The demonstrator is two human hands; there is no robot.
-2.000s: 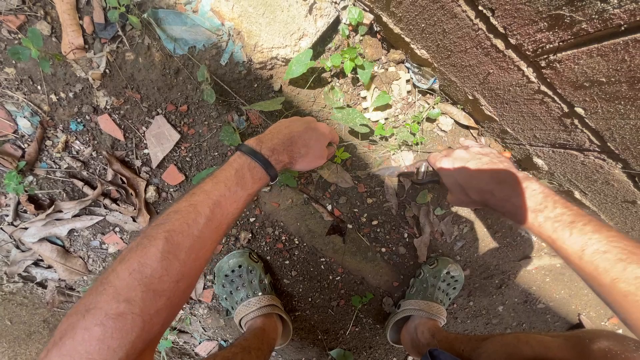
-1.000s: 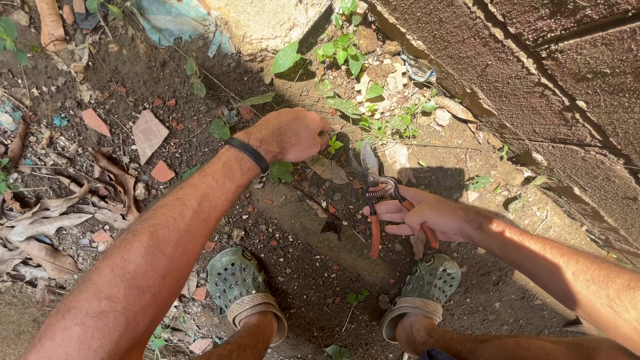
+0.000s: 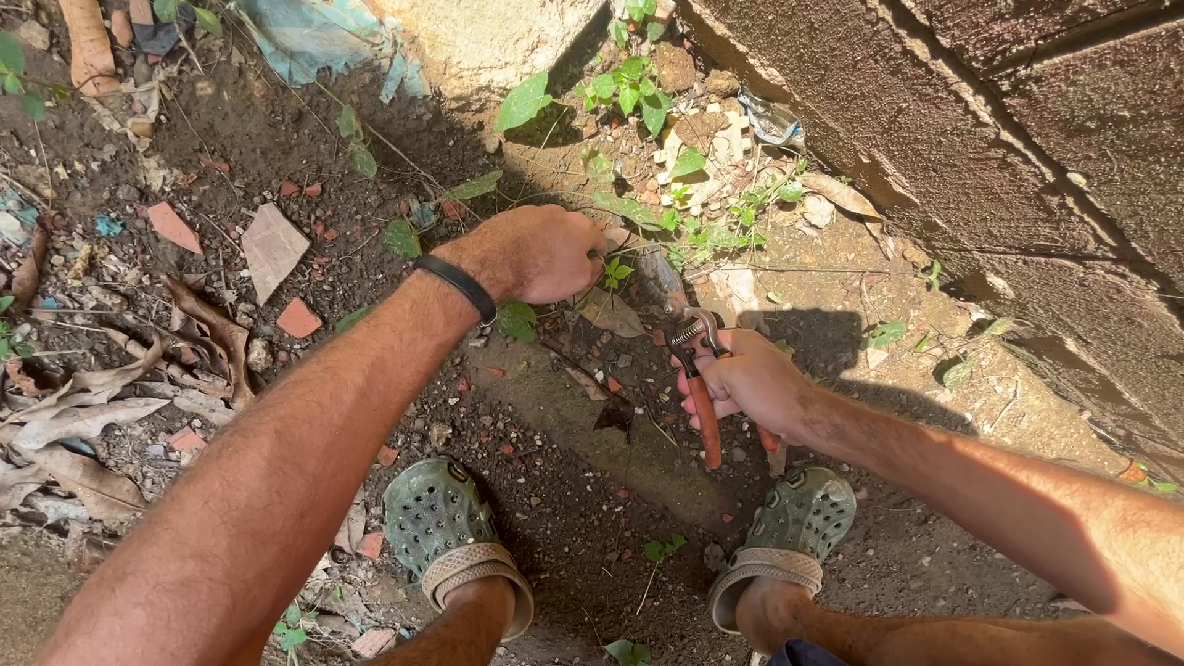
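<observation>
My left hand [image 3: 546,254], with a black band on its wrist, is closed in a fist low over the soil, at a thin vine stem. A small green sprig [image 3: 617,272] shows just beside its knuckles. My right hand [image 3: 754,379] holds orange-handled pruning shears [image 3: 701,407] by the grips, the handles spread apart. The shears' blades [image 3: 664,277] point up toward the weeds, a little right of my left fist. A thin stem runs right from near the blades. What exactly lies inside my left fist is hidden.
A rough block wall [image 3: 971,166] slants along the right. A pale stone block [image 3: 490,42] and blue plastic sheeting [image 3: 310,37] lie at the top. Leafy weeds [image 3: 629,88] grow by the wall. Tile shards [image 3: 274,252] and dry leaves [image 3: 83,421] cover the left. My feet wear green clogs [image 3: 444,518].
The shears came into clear view as my right hand turned, and their blades have since moved up closer to the stems by my left fist. My left hand has stayed low at the vine.
</observation>
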